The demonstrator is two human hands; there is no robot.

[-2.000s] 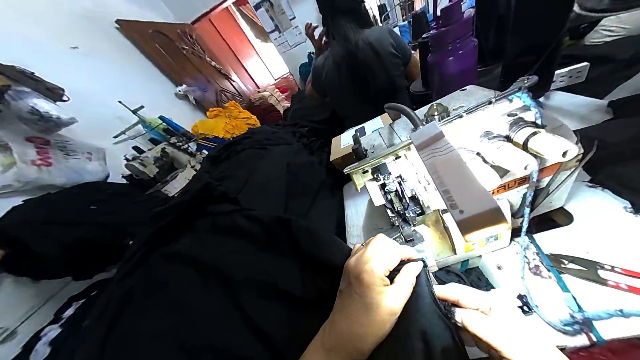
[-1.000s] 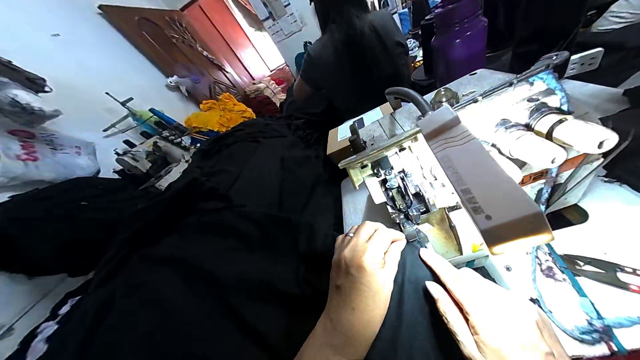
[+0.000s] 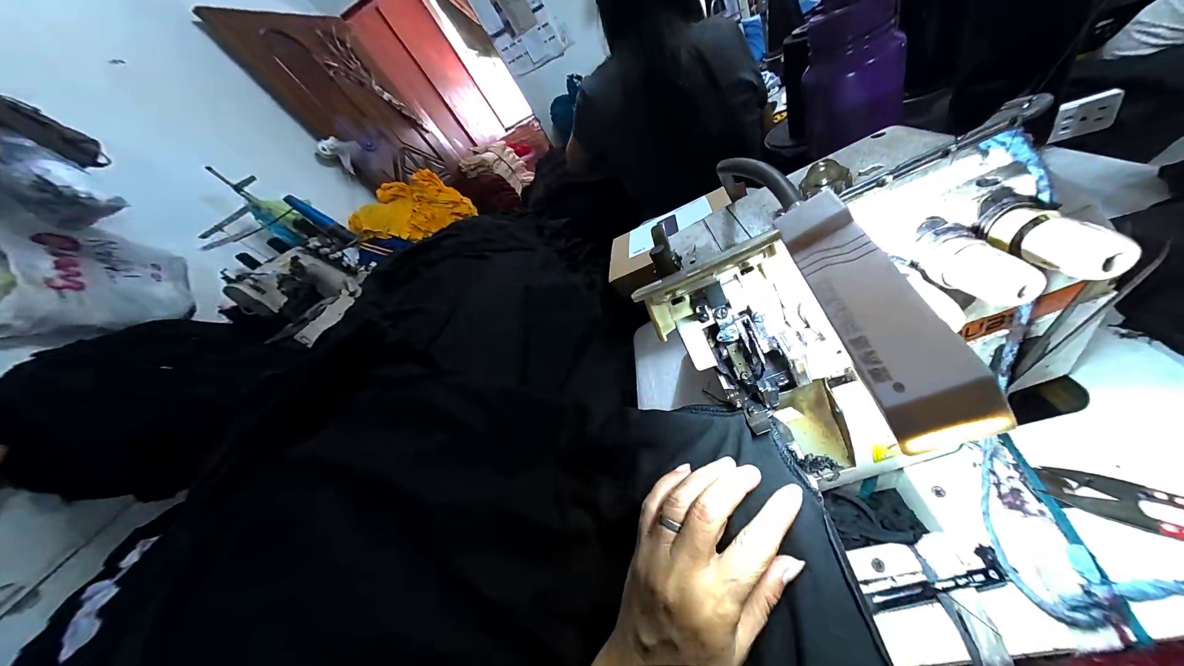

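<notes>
Black fabric [image 3: 518,462] covers most of the table, and its stitched edge runs beneath the presser foot [image 3: 758,418] of a white overlock sewing machine [image 3: 740,240]. My left hand [image 3: 708,555], with a ring on one finger, lies flat on the fabric just below the presser foot, its fingers a little spread and pressing on the cloth near the edge. The machine's front parts are exposed, and a lamp [image 3: 902,342] shines over its right side. My right hand is out of the frame.
Scissors [image 3: 1110,499] lie right of the machine. Behind it stand a small cardboard box [image 3: 634,264] and a purple bottle [image 3: 853,83]. A person [image 3: 661,111] sits beyond. Yellow cloth [image 3: 412,205] and another sewing machine [image 3: 296,277] are at the back left.
My right hand, beside the left at the fabric edge in both earlier frames, is gone from view. My left hand has moved down, away from the presser foot, and its fingers have spread.
</notes>
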